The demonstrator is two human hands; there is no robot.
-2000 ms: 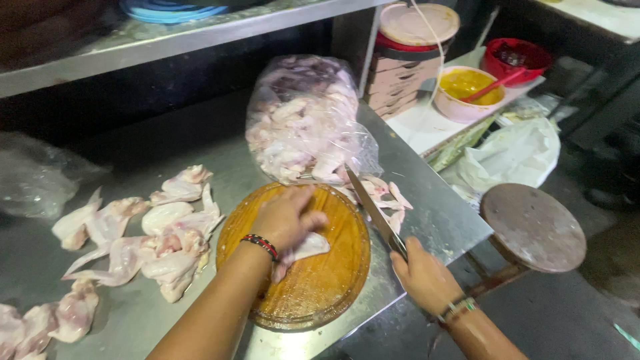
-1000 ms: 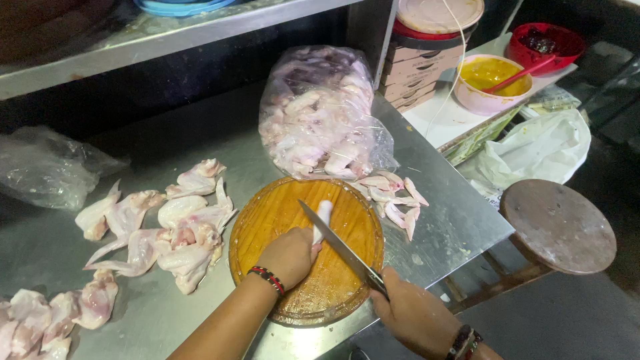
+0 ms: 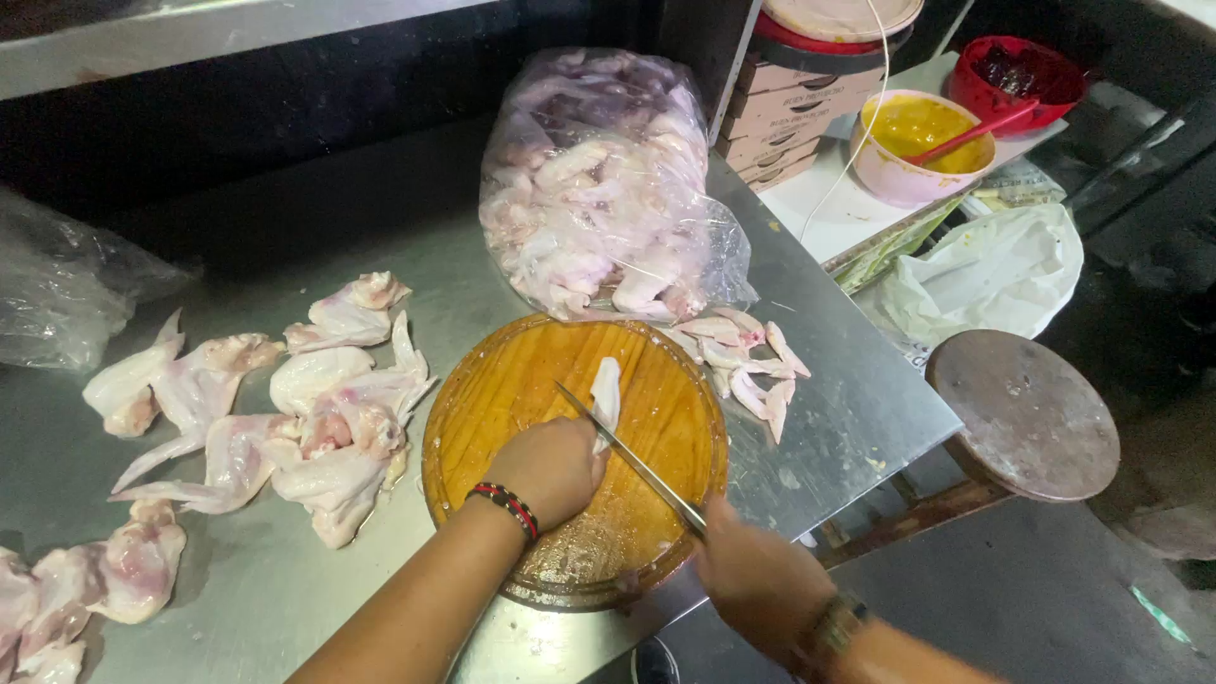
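On a round wooden cutting board (image 3: 475,380), my left hand (image 3: 551,470) holds down a piece of chicken wing (image 3: 606,388), whose pale tip points away from me. My right hand (image 3: 765,575) grips a kitchen knife (image 3: 655,480) by its handle. The blade lies across the piece, just beyond my left fingers; whether it has cut in cannot be told. Behind the board sits a clear plastic bag of raw chicken wings (image 3: 608,199). Cut wing tips (image 3: 750,361) lie right of the board. Several whole raw wings (image 3: 332,408) are spread to its left.
Raw chicken pieces (image 3: 142,560) lie at the lower left, an empty-looking plastic bag (image 3: 57,285) behind them. Right of the steel table (image 3: 855,408) are a round stool (image 3: 1026,413), a white plastic bag (image 3: 988,271), stacked cartons (image 3: 784,114), a bowl of yellow sauce (image 3: 912,176) and a red bowl (image 3: 1035,71).
Two seconds ago my left hand was spread over the piece and the knife was off the board at the right. Since then the hand has closed on the piece and the blade has come across it.
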